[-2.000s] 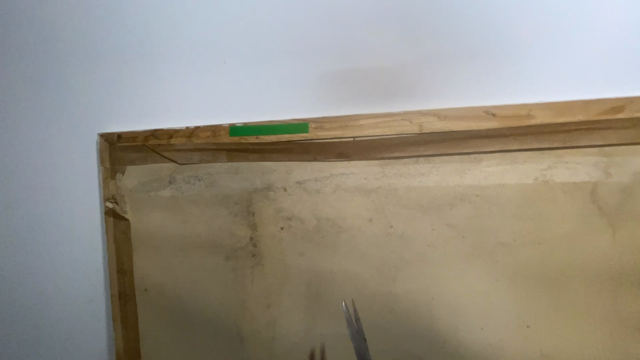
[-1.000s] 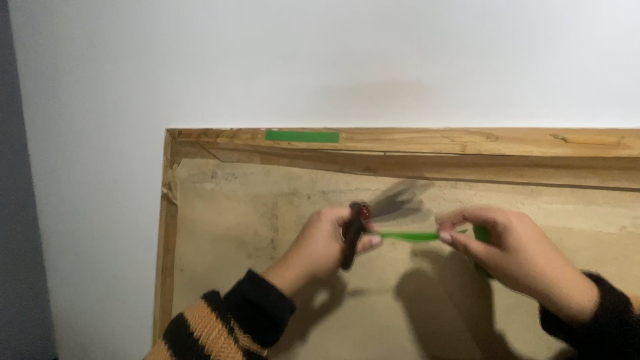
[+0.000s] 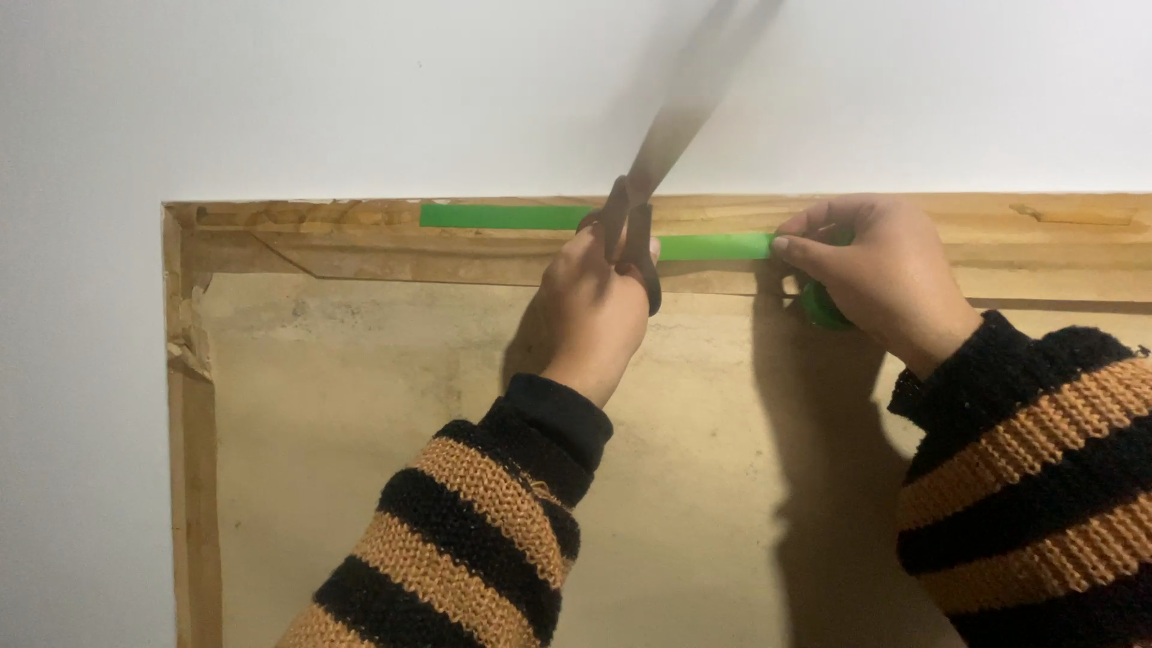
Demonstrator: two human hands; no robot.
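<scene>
My left hand (image 3: 598, 297) grips a pair of scissors (image 3: 661, 153) by the handles, blades pointing up and to the right over the white surface. Its fingers also hold one end of a stretched length of green tape (image 3: 715, 247). Between thumb and fingers, my right hand (image 3: 868, 270) pinches the other end, with a green tape roll (image 3: 823, 306) partly hidden behind the palm. Along the top bar of a wooden frame (image 3: 945, 216) lies a stuck strip of green tape (image 3: 504, 217). Its right end meets the left hand and scissors, so I cannot tell exactly where it stops.
A stained beige backing sheet (image 3: 360, 432) fills the inside of the frame. The frame's left bar (image 3: 193, 504) runs down the left, with torn paper near its upper part. A plain white surface (image 3: 360, 90) borders the frame above and at left.
Both hands have moved up from over the backing sheet to the top bar, with the tape still stretched between them. Two seconds ago, mainly the scissor tips showed at the bottom edge.
</scene>
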